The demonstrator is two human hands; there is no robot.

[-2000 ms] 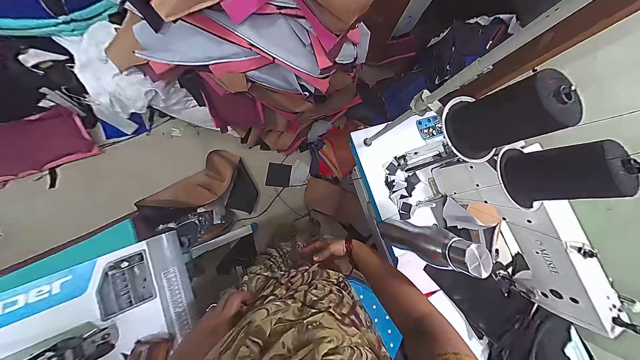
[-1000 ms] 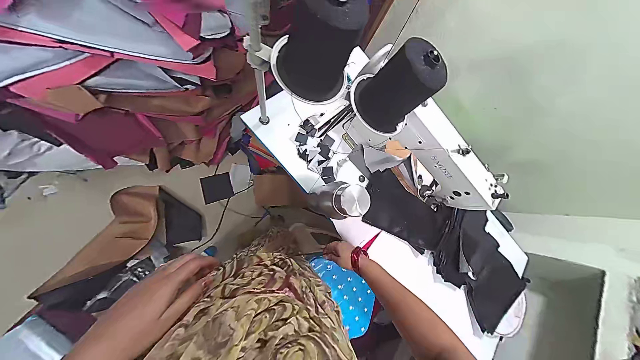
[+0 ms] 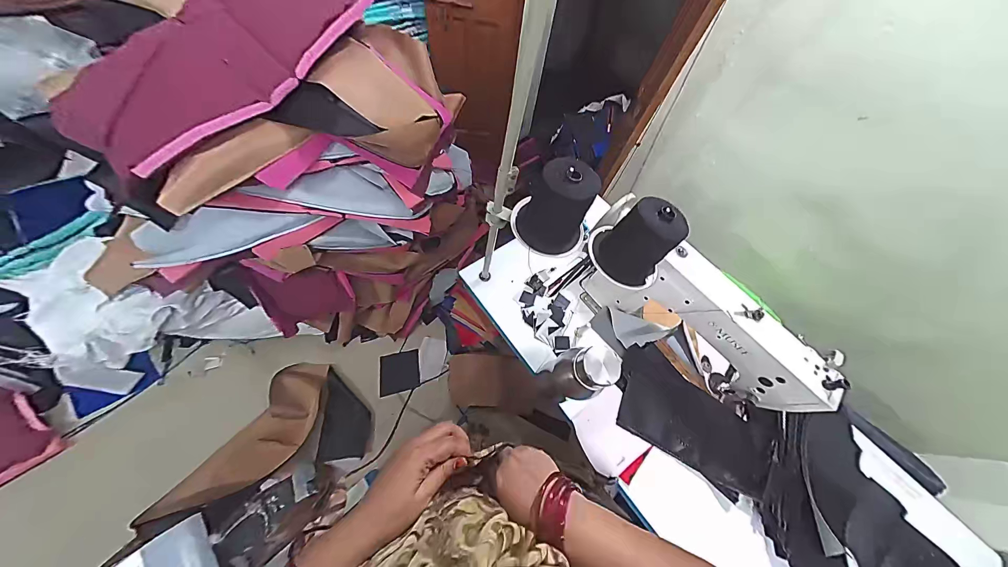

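Both of my hands are close together at the bottom centre, over a patterned olive and cream cloth (image 3: 465, 531) on my lap. My left hand (image 3: 433, 465) pinches a fold of this cloth between thumb and fingers. My right hand (image 3: 524, 476), with red bangles (image 3: 555, 504) at the wrist, is closed on the cloth just beside it; its fingertips are partly hidden. To the right stands a white sewing machine (image 3: 724, 331) with black thread cones (image 3: 555, 205) behind it. Black fabric pieces (image 3: 685, 417) lie at the machine and hang over its table.
A steel bottle (image 3: 583, 372) and small dark scraps (image 3: 547, 311) are on the white table (image 3: 504, 291). A high pile of maroon, tan and grey cut pieces (image 3: 299, 228) fills the upper left. Brown material (image 3: 244, 449) and a dark square (image 3: 399, 372) lie on the floor. A metal pole (image 3: 512, 142) rises at the table.
My left hand, apart from the right a second ago, has come in beside it and taken hold of the patterned cloth. The view has swung noticeably.
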